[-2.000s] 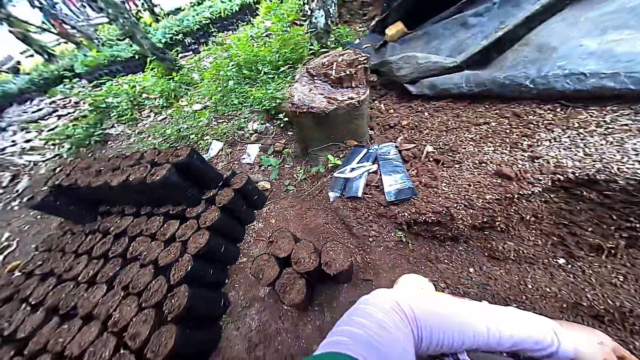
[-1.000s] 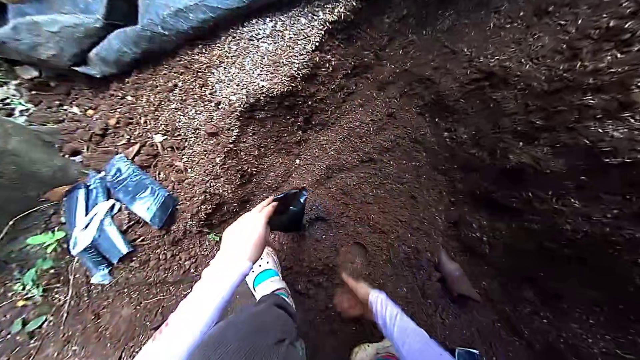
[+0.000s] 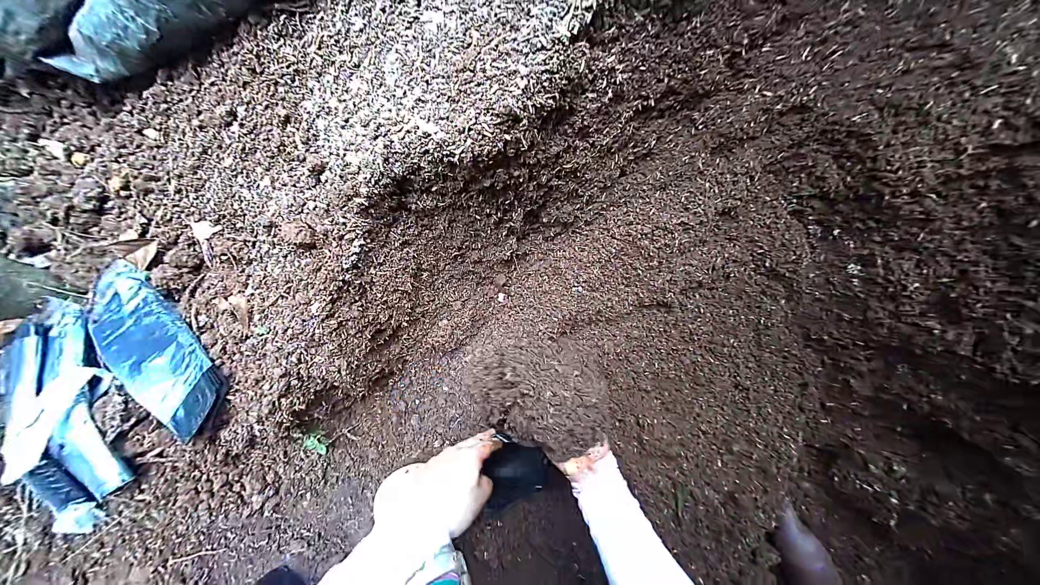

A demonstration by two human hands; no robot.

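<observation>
Low in the head view, my left hand (image 3: 435, 487) grips the rim of a small black plastic bag (image 3: 516, 471). Right beside the bag's mouth is my right hand (image 3: 589, 463), mostly hidden by a mound of loose brown soil (image 3: 540, 394) at its fingers. The soil mound reaches over the bag's opening and looks blurred. Whether the right fingers are closed around soil cannot be told. Around both hands lies a heap of brown soil mixed with husks (image 3: 666, 268).
Flat black plastic bags (image 3: 154, 349) lie in a pile at the left, with a pale strip (image 3: 49, 422) across them. A dark plastic sheet (image 3: 146, 32) edges the top left. A smooth pointed object (image 3: 804, 548) pokes from the soil at lower right.
The view has swung from the rows of filled bags to the soil heap. One second ago my right hand was apart from the black bag; now it is beside its mouth with soil.
</observation>
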